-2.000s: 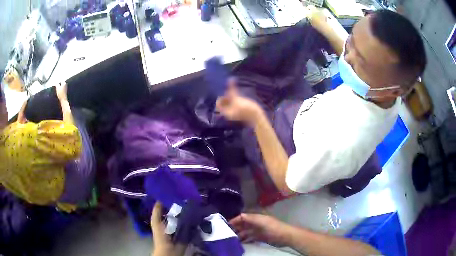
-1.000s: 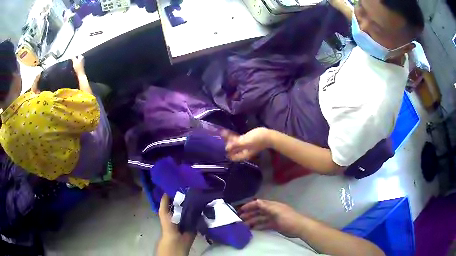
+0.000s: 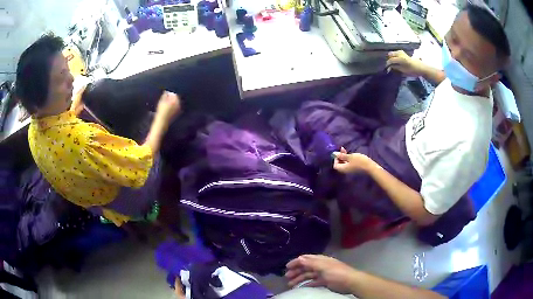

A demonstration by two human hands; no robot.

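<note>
The tied bundle of violet-blue cut pieces (image 3: 184,257), with white and dark parts, is at the bottom edge, left of centre. My left hand (image 3: 179,287) holds it from the left side; only a few fingers show, the rest is cut off or hidden behind the bundle. My right hand (image 3: 315,272) is right of the bundle, apart from it, with loosely bent fingers and nothing visible in it. A large heap of dark purple garments with white piping (image 3: 251,198) lies just beyond the bundle.
A person in a yellow dotted top (image 3: 87,157) sits at left. A masked person in a white shirt (image 3: 456,140) sits at right, holding a small violet-blue piece (image 3: 320,146). White tables with a sewing machine (image 3: 368,35) stand beyond. A blue bin (image 3: 467,284) is at lower right.
The bundle and my left hand have moved down and left towards the picture's edge. The yellow-topped person has turned and raised an arm. The white-shirted person's hand now holds a violet-blue piece.
</note>
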